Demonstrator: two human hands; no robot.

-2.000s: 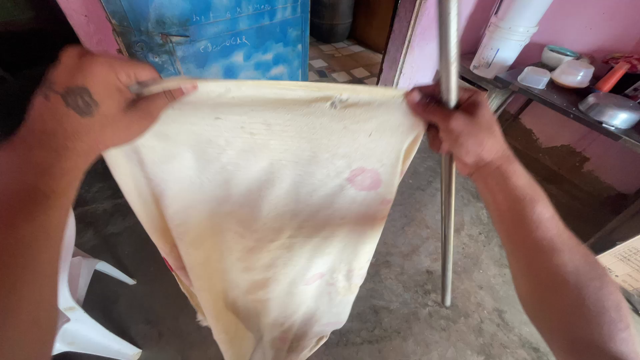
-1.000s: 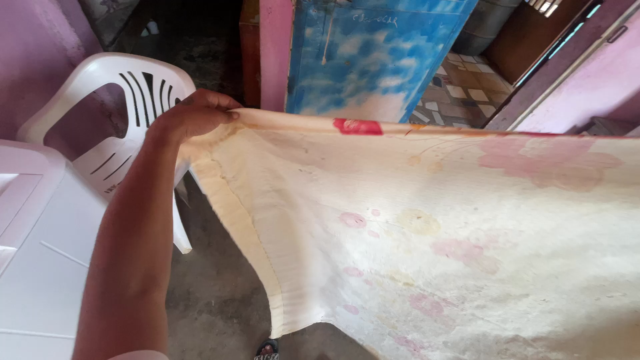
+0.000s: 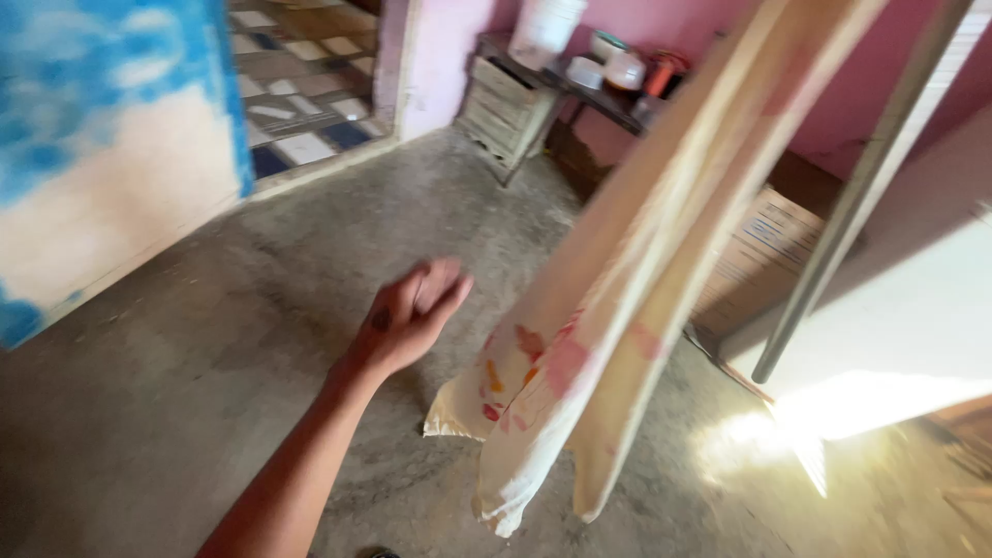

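Observation:
A cream cloth with pink, red and orange flower print [image 3: 581, 341] hangs in long folds from beyond the top edge, right of centre. Its lower corners dangle over the concrete floor. My left hand [image 3: 418, 314], with a dark mark on its back, is left of the cloth and apart from it. Its fingers are curled together, slightly blurred, and nothing shows in them. My right hand is out of view, and what holds the cloth's top is hidden. To the right of the cloth, a metal pole [image 3: 852, 201] slants down.
A blue and white painted door panel [image 3: 116, 132] stands at the left, beside a doorway with a mosaic floor [image 3: 310, 85]. Behind the cloth are a small drawer cabinet [image 3: 500, 108], a dark shelf with containers [image 3: 608, 93] and a cardboard box [image 3: 756, 256]. A white surface [image 3: 891, 333] lies at the right.
My left hand has let go of the cloth's edge. The cloth, spread out a second ago, now hangs in narrow folds. The view has swung to the right.

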